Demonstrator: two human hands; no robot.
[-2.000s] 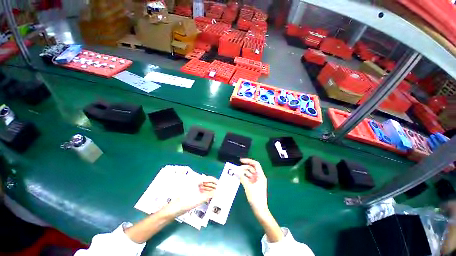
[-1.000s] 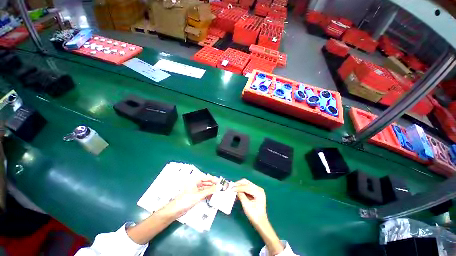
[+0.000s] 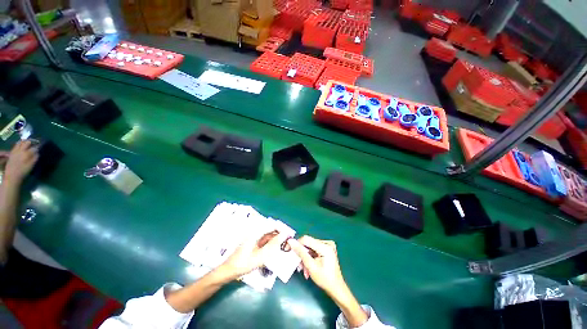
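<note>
My left hand [image 3: 255, 252] and my right hand [image 3: 320, 261] meet over the green belt, both holding one white instruction leaflet [image 3: 281, 265]. The leaflet is folded over at its top, between my fingers. A fanned stack of white leaflets [image 3: 219, 234] lies under and left of my left hand. Beyond my hands stand an open black box base [image 3: 295, 166] with a small white piece inside, a foam insert [image 3: 342, 193] with a slot, and a black box lid [image 3: 398, 209] with pale lettering. Another open box base [image 3: 461, 213] holds a white paper.
A pump bottle [image 3: 120, 177] stands at left. Another person's hand [image 3: 20, 159] is at far left. The far ledge bears a red tray of blue parts [image 3: 383, 118], paper sheets [image 3: 232, 81] and a tray of white parts [image 3: 138, 60]. A plastic bag [image 3: 517, 290] lies at lower right.
The long leaflet has been folded shorter between my hands. The black boxes and inserts have moved to the right along the belt. Another person's hand has appeared at far left.
</note>
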